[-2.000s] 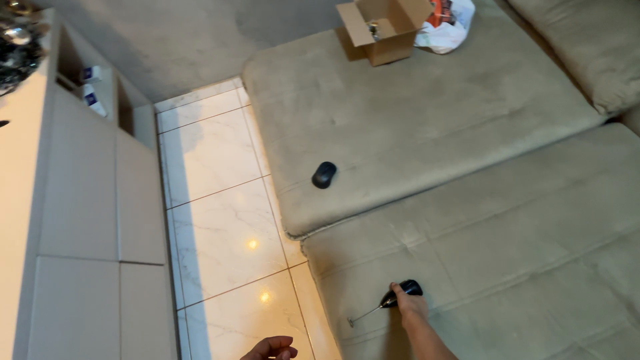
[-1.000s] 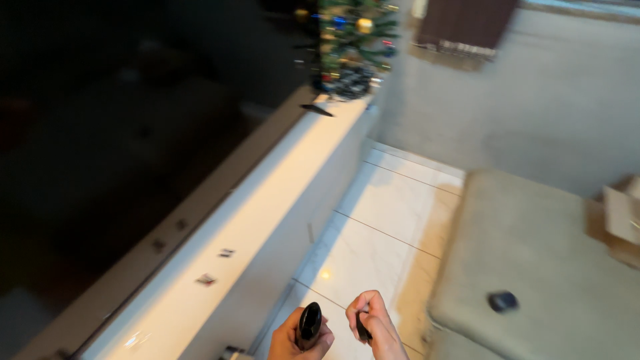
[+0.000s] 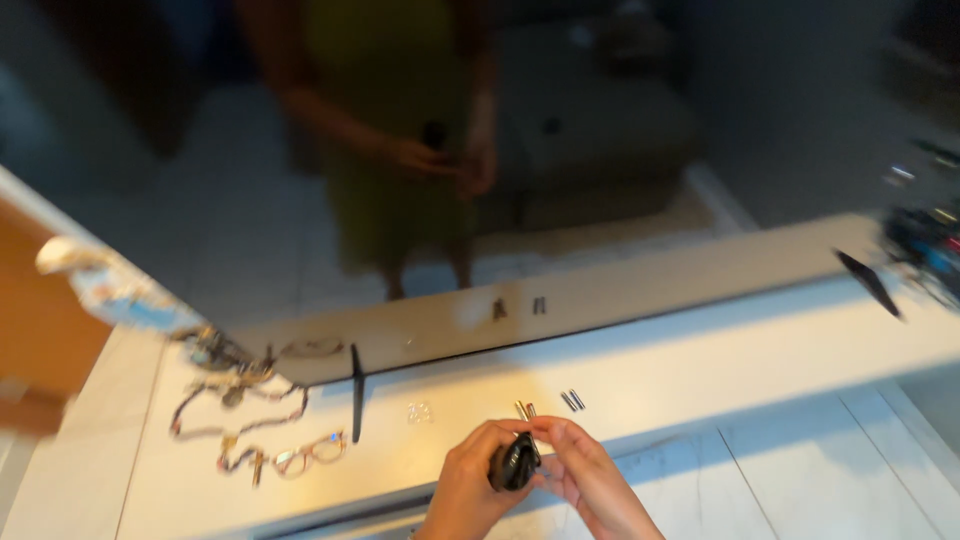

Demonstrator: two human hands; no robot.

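My left hand (image 3: 469, 480) is closed around a black handheld device (image 3: 516, 463), its glossy end toward me, in front of a white TV cabinet. At the device's right side, my right hand (image 3: 585, 476) pinches a small dark part (image 3: 534, 448), probably a cover; blur hides its details. Just beyond my fingers, on the cabinet top, lie small cylindrical batteries (image 3: 522, 409), partly hidden by my hands. Another pair of batteries (image 3: 573, 400) lies to their right. The whisk shaft seen earlier is not visible on the device.
A large dark television (image 3: 480, 187) stands behind on black feet (image 3: 358, 394). Eyeglasses (image 3: 307, 456), a beaded rosary (image 3: 240, 431) and a small clear item (image 3: 420, 412) lie at the left of the cabinet top (image 3: 675, 360). A figurine (image 3: 127, 292) is at far left, tree decorations (image 3: 926, 240) at far right.
The view has swung from the sofa to the television cabinet. The black device was in my right hand over the sofa; now my left hand holds it and both hands are together at it.
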